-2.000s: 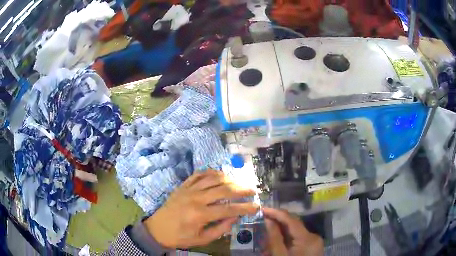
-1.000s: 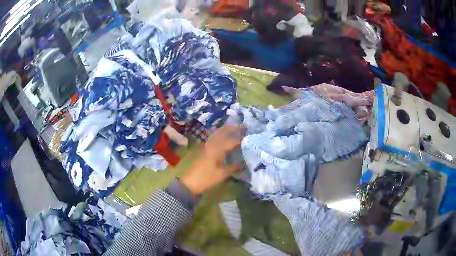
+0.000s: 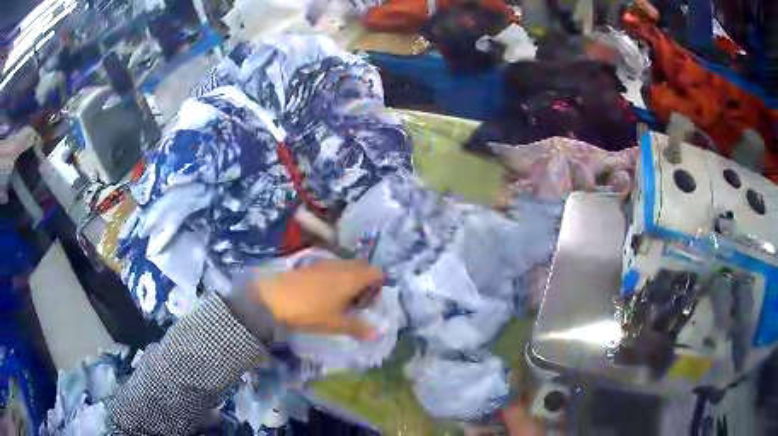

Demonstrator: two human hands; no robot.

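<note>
My left hand (image 3: 320, 298), in a checked sleeve, is blurred over pale blue-white cloth (image 3: 341, 345) beside the floral bundle. Its fingers point right; whether they pinch the cloth is unclear. Loose pale blue cloth (image 3: 456, 289), partly patterned, lies crumpled and blurred between the hand and the machine. The large blue-white floral bundle (image 3: 205, 192) sits behind and left of the hand, with a red and white tie (image 3: 294, 174). Only a small skin-coloured part of my right hand (image 3: 517, 422) shows at the bottom edge; its fingers cannot be made out.
The white and blue overlock machine (image 3: 704, 192) stands at the right, with its bare silver plate (image 3: 584, 255) on its left. Pink printed fabric (image 3: 567, 166) lies behind the plate. A second floral pile (image 3: 85, 383) is at lower left. Dark fabric (image 3: 567, 102) lies at the back.
The view first swung left from the machine. Since then the pale cloth has moved off the silver plate toward the middle. My left hand has moved slightly left and down.
</note>
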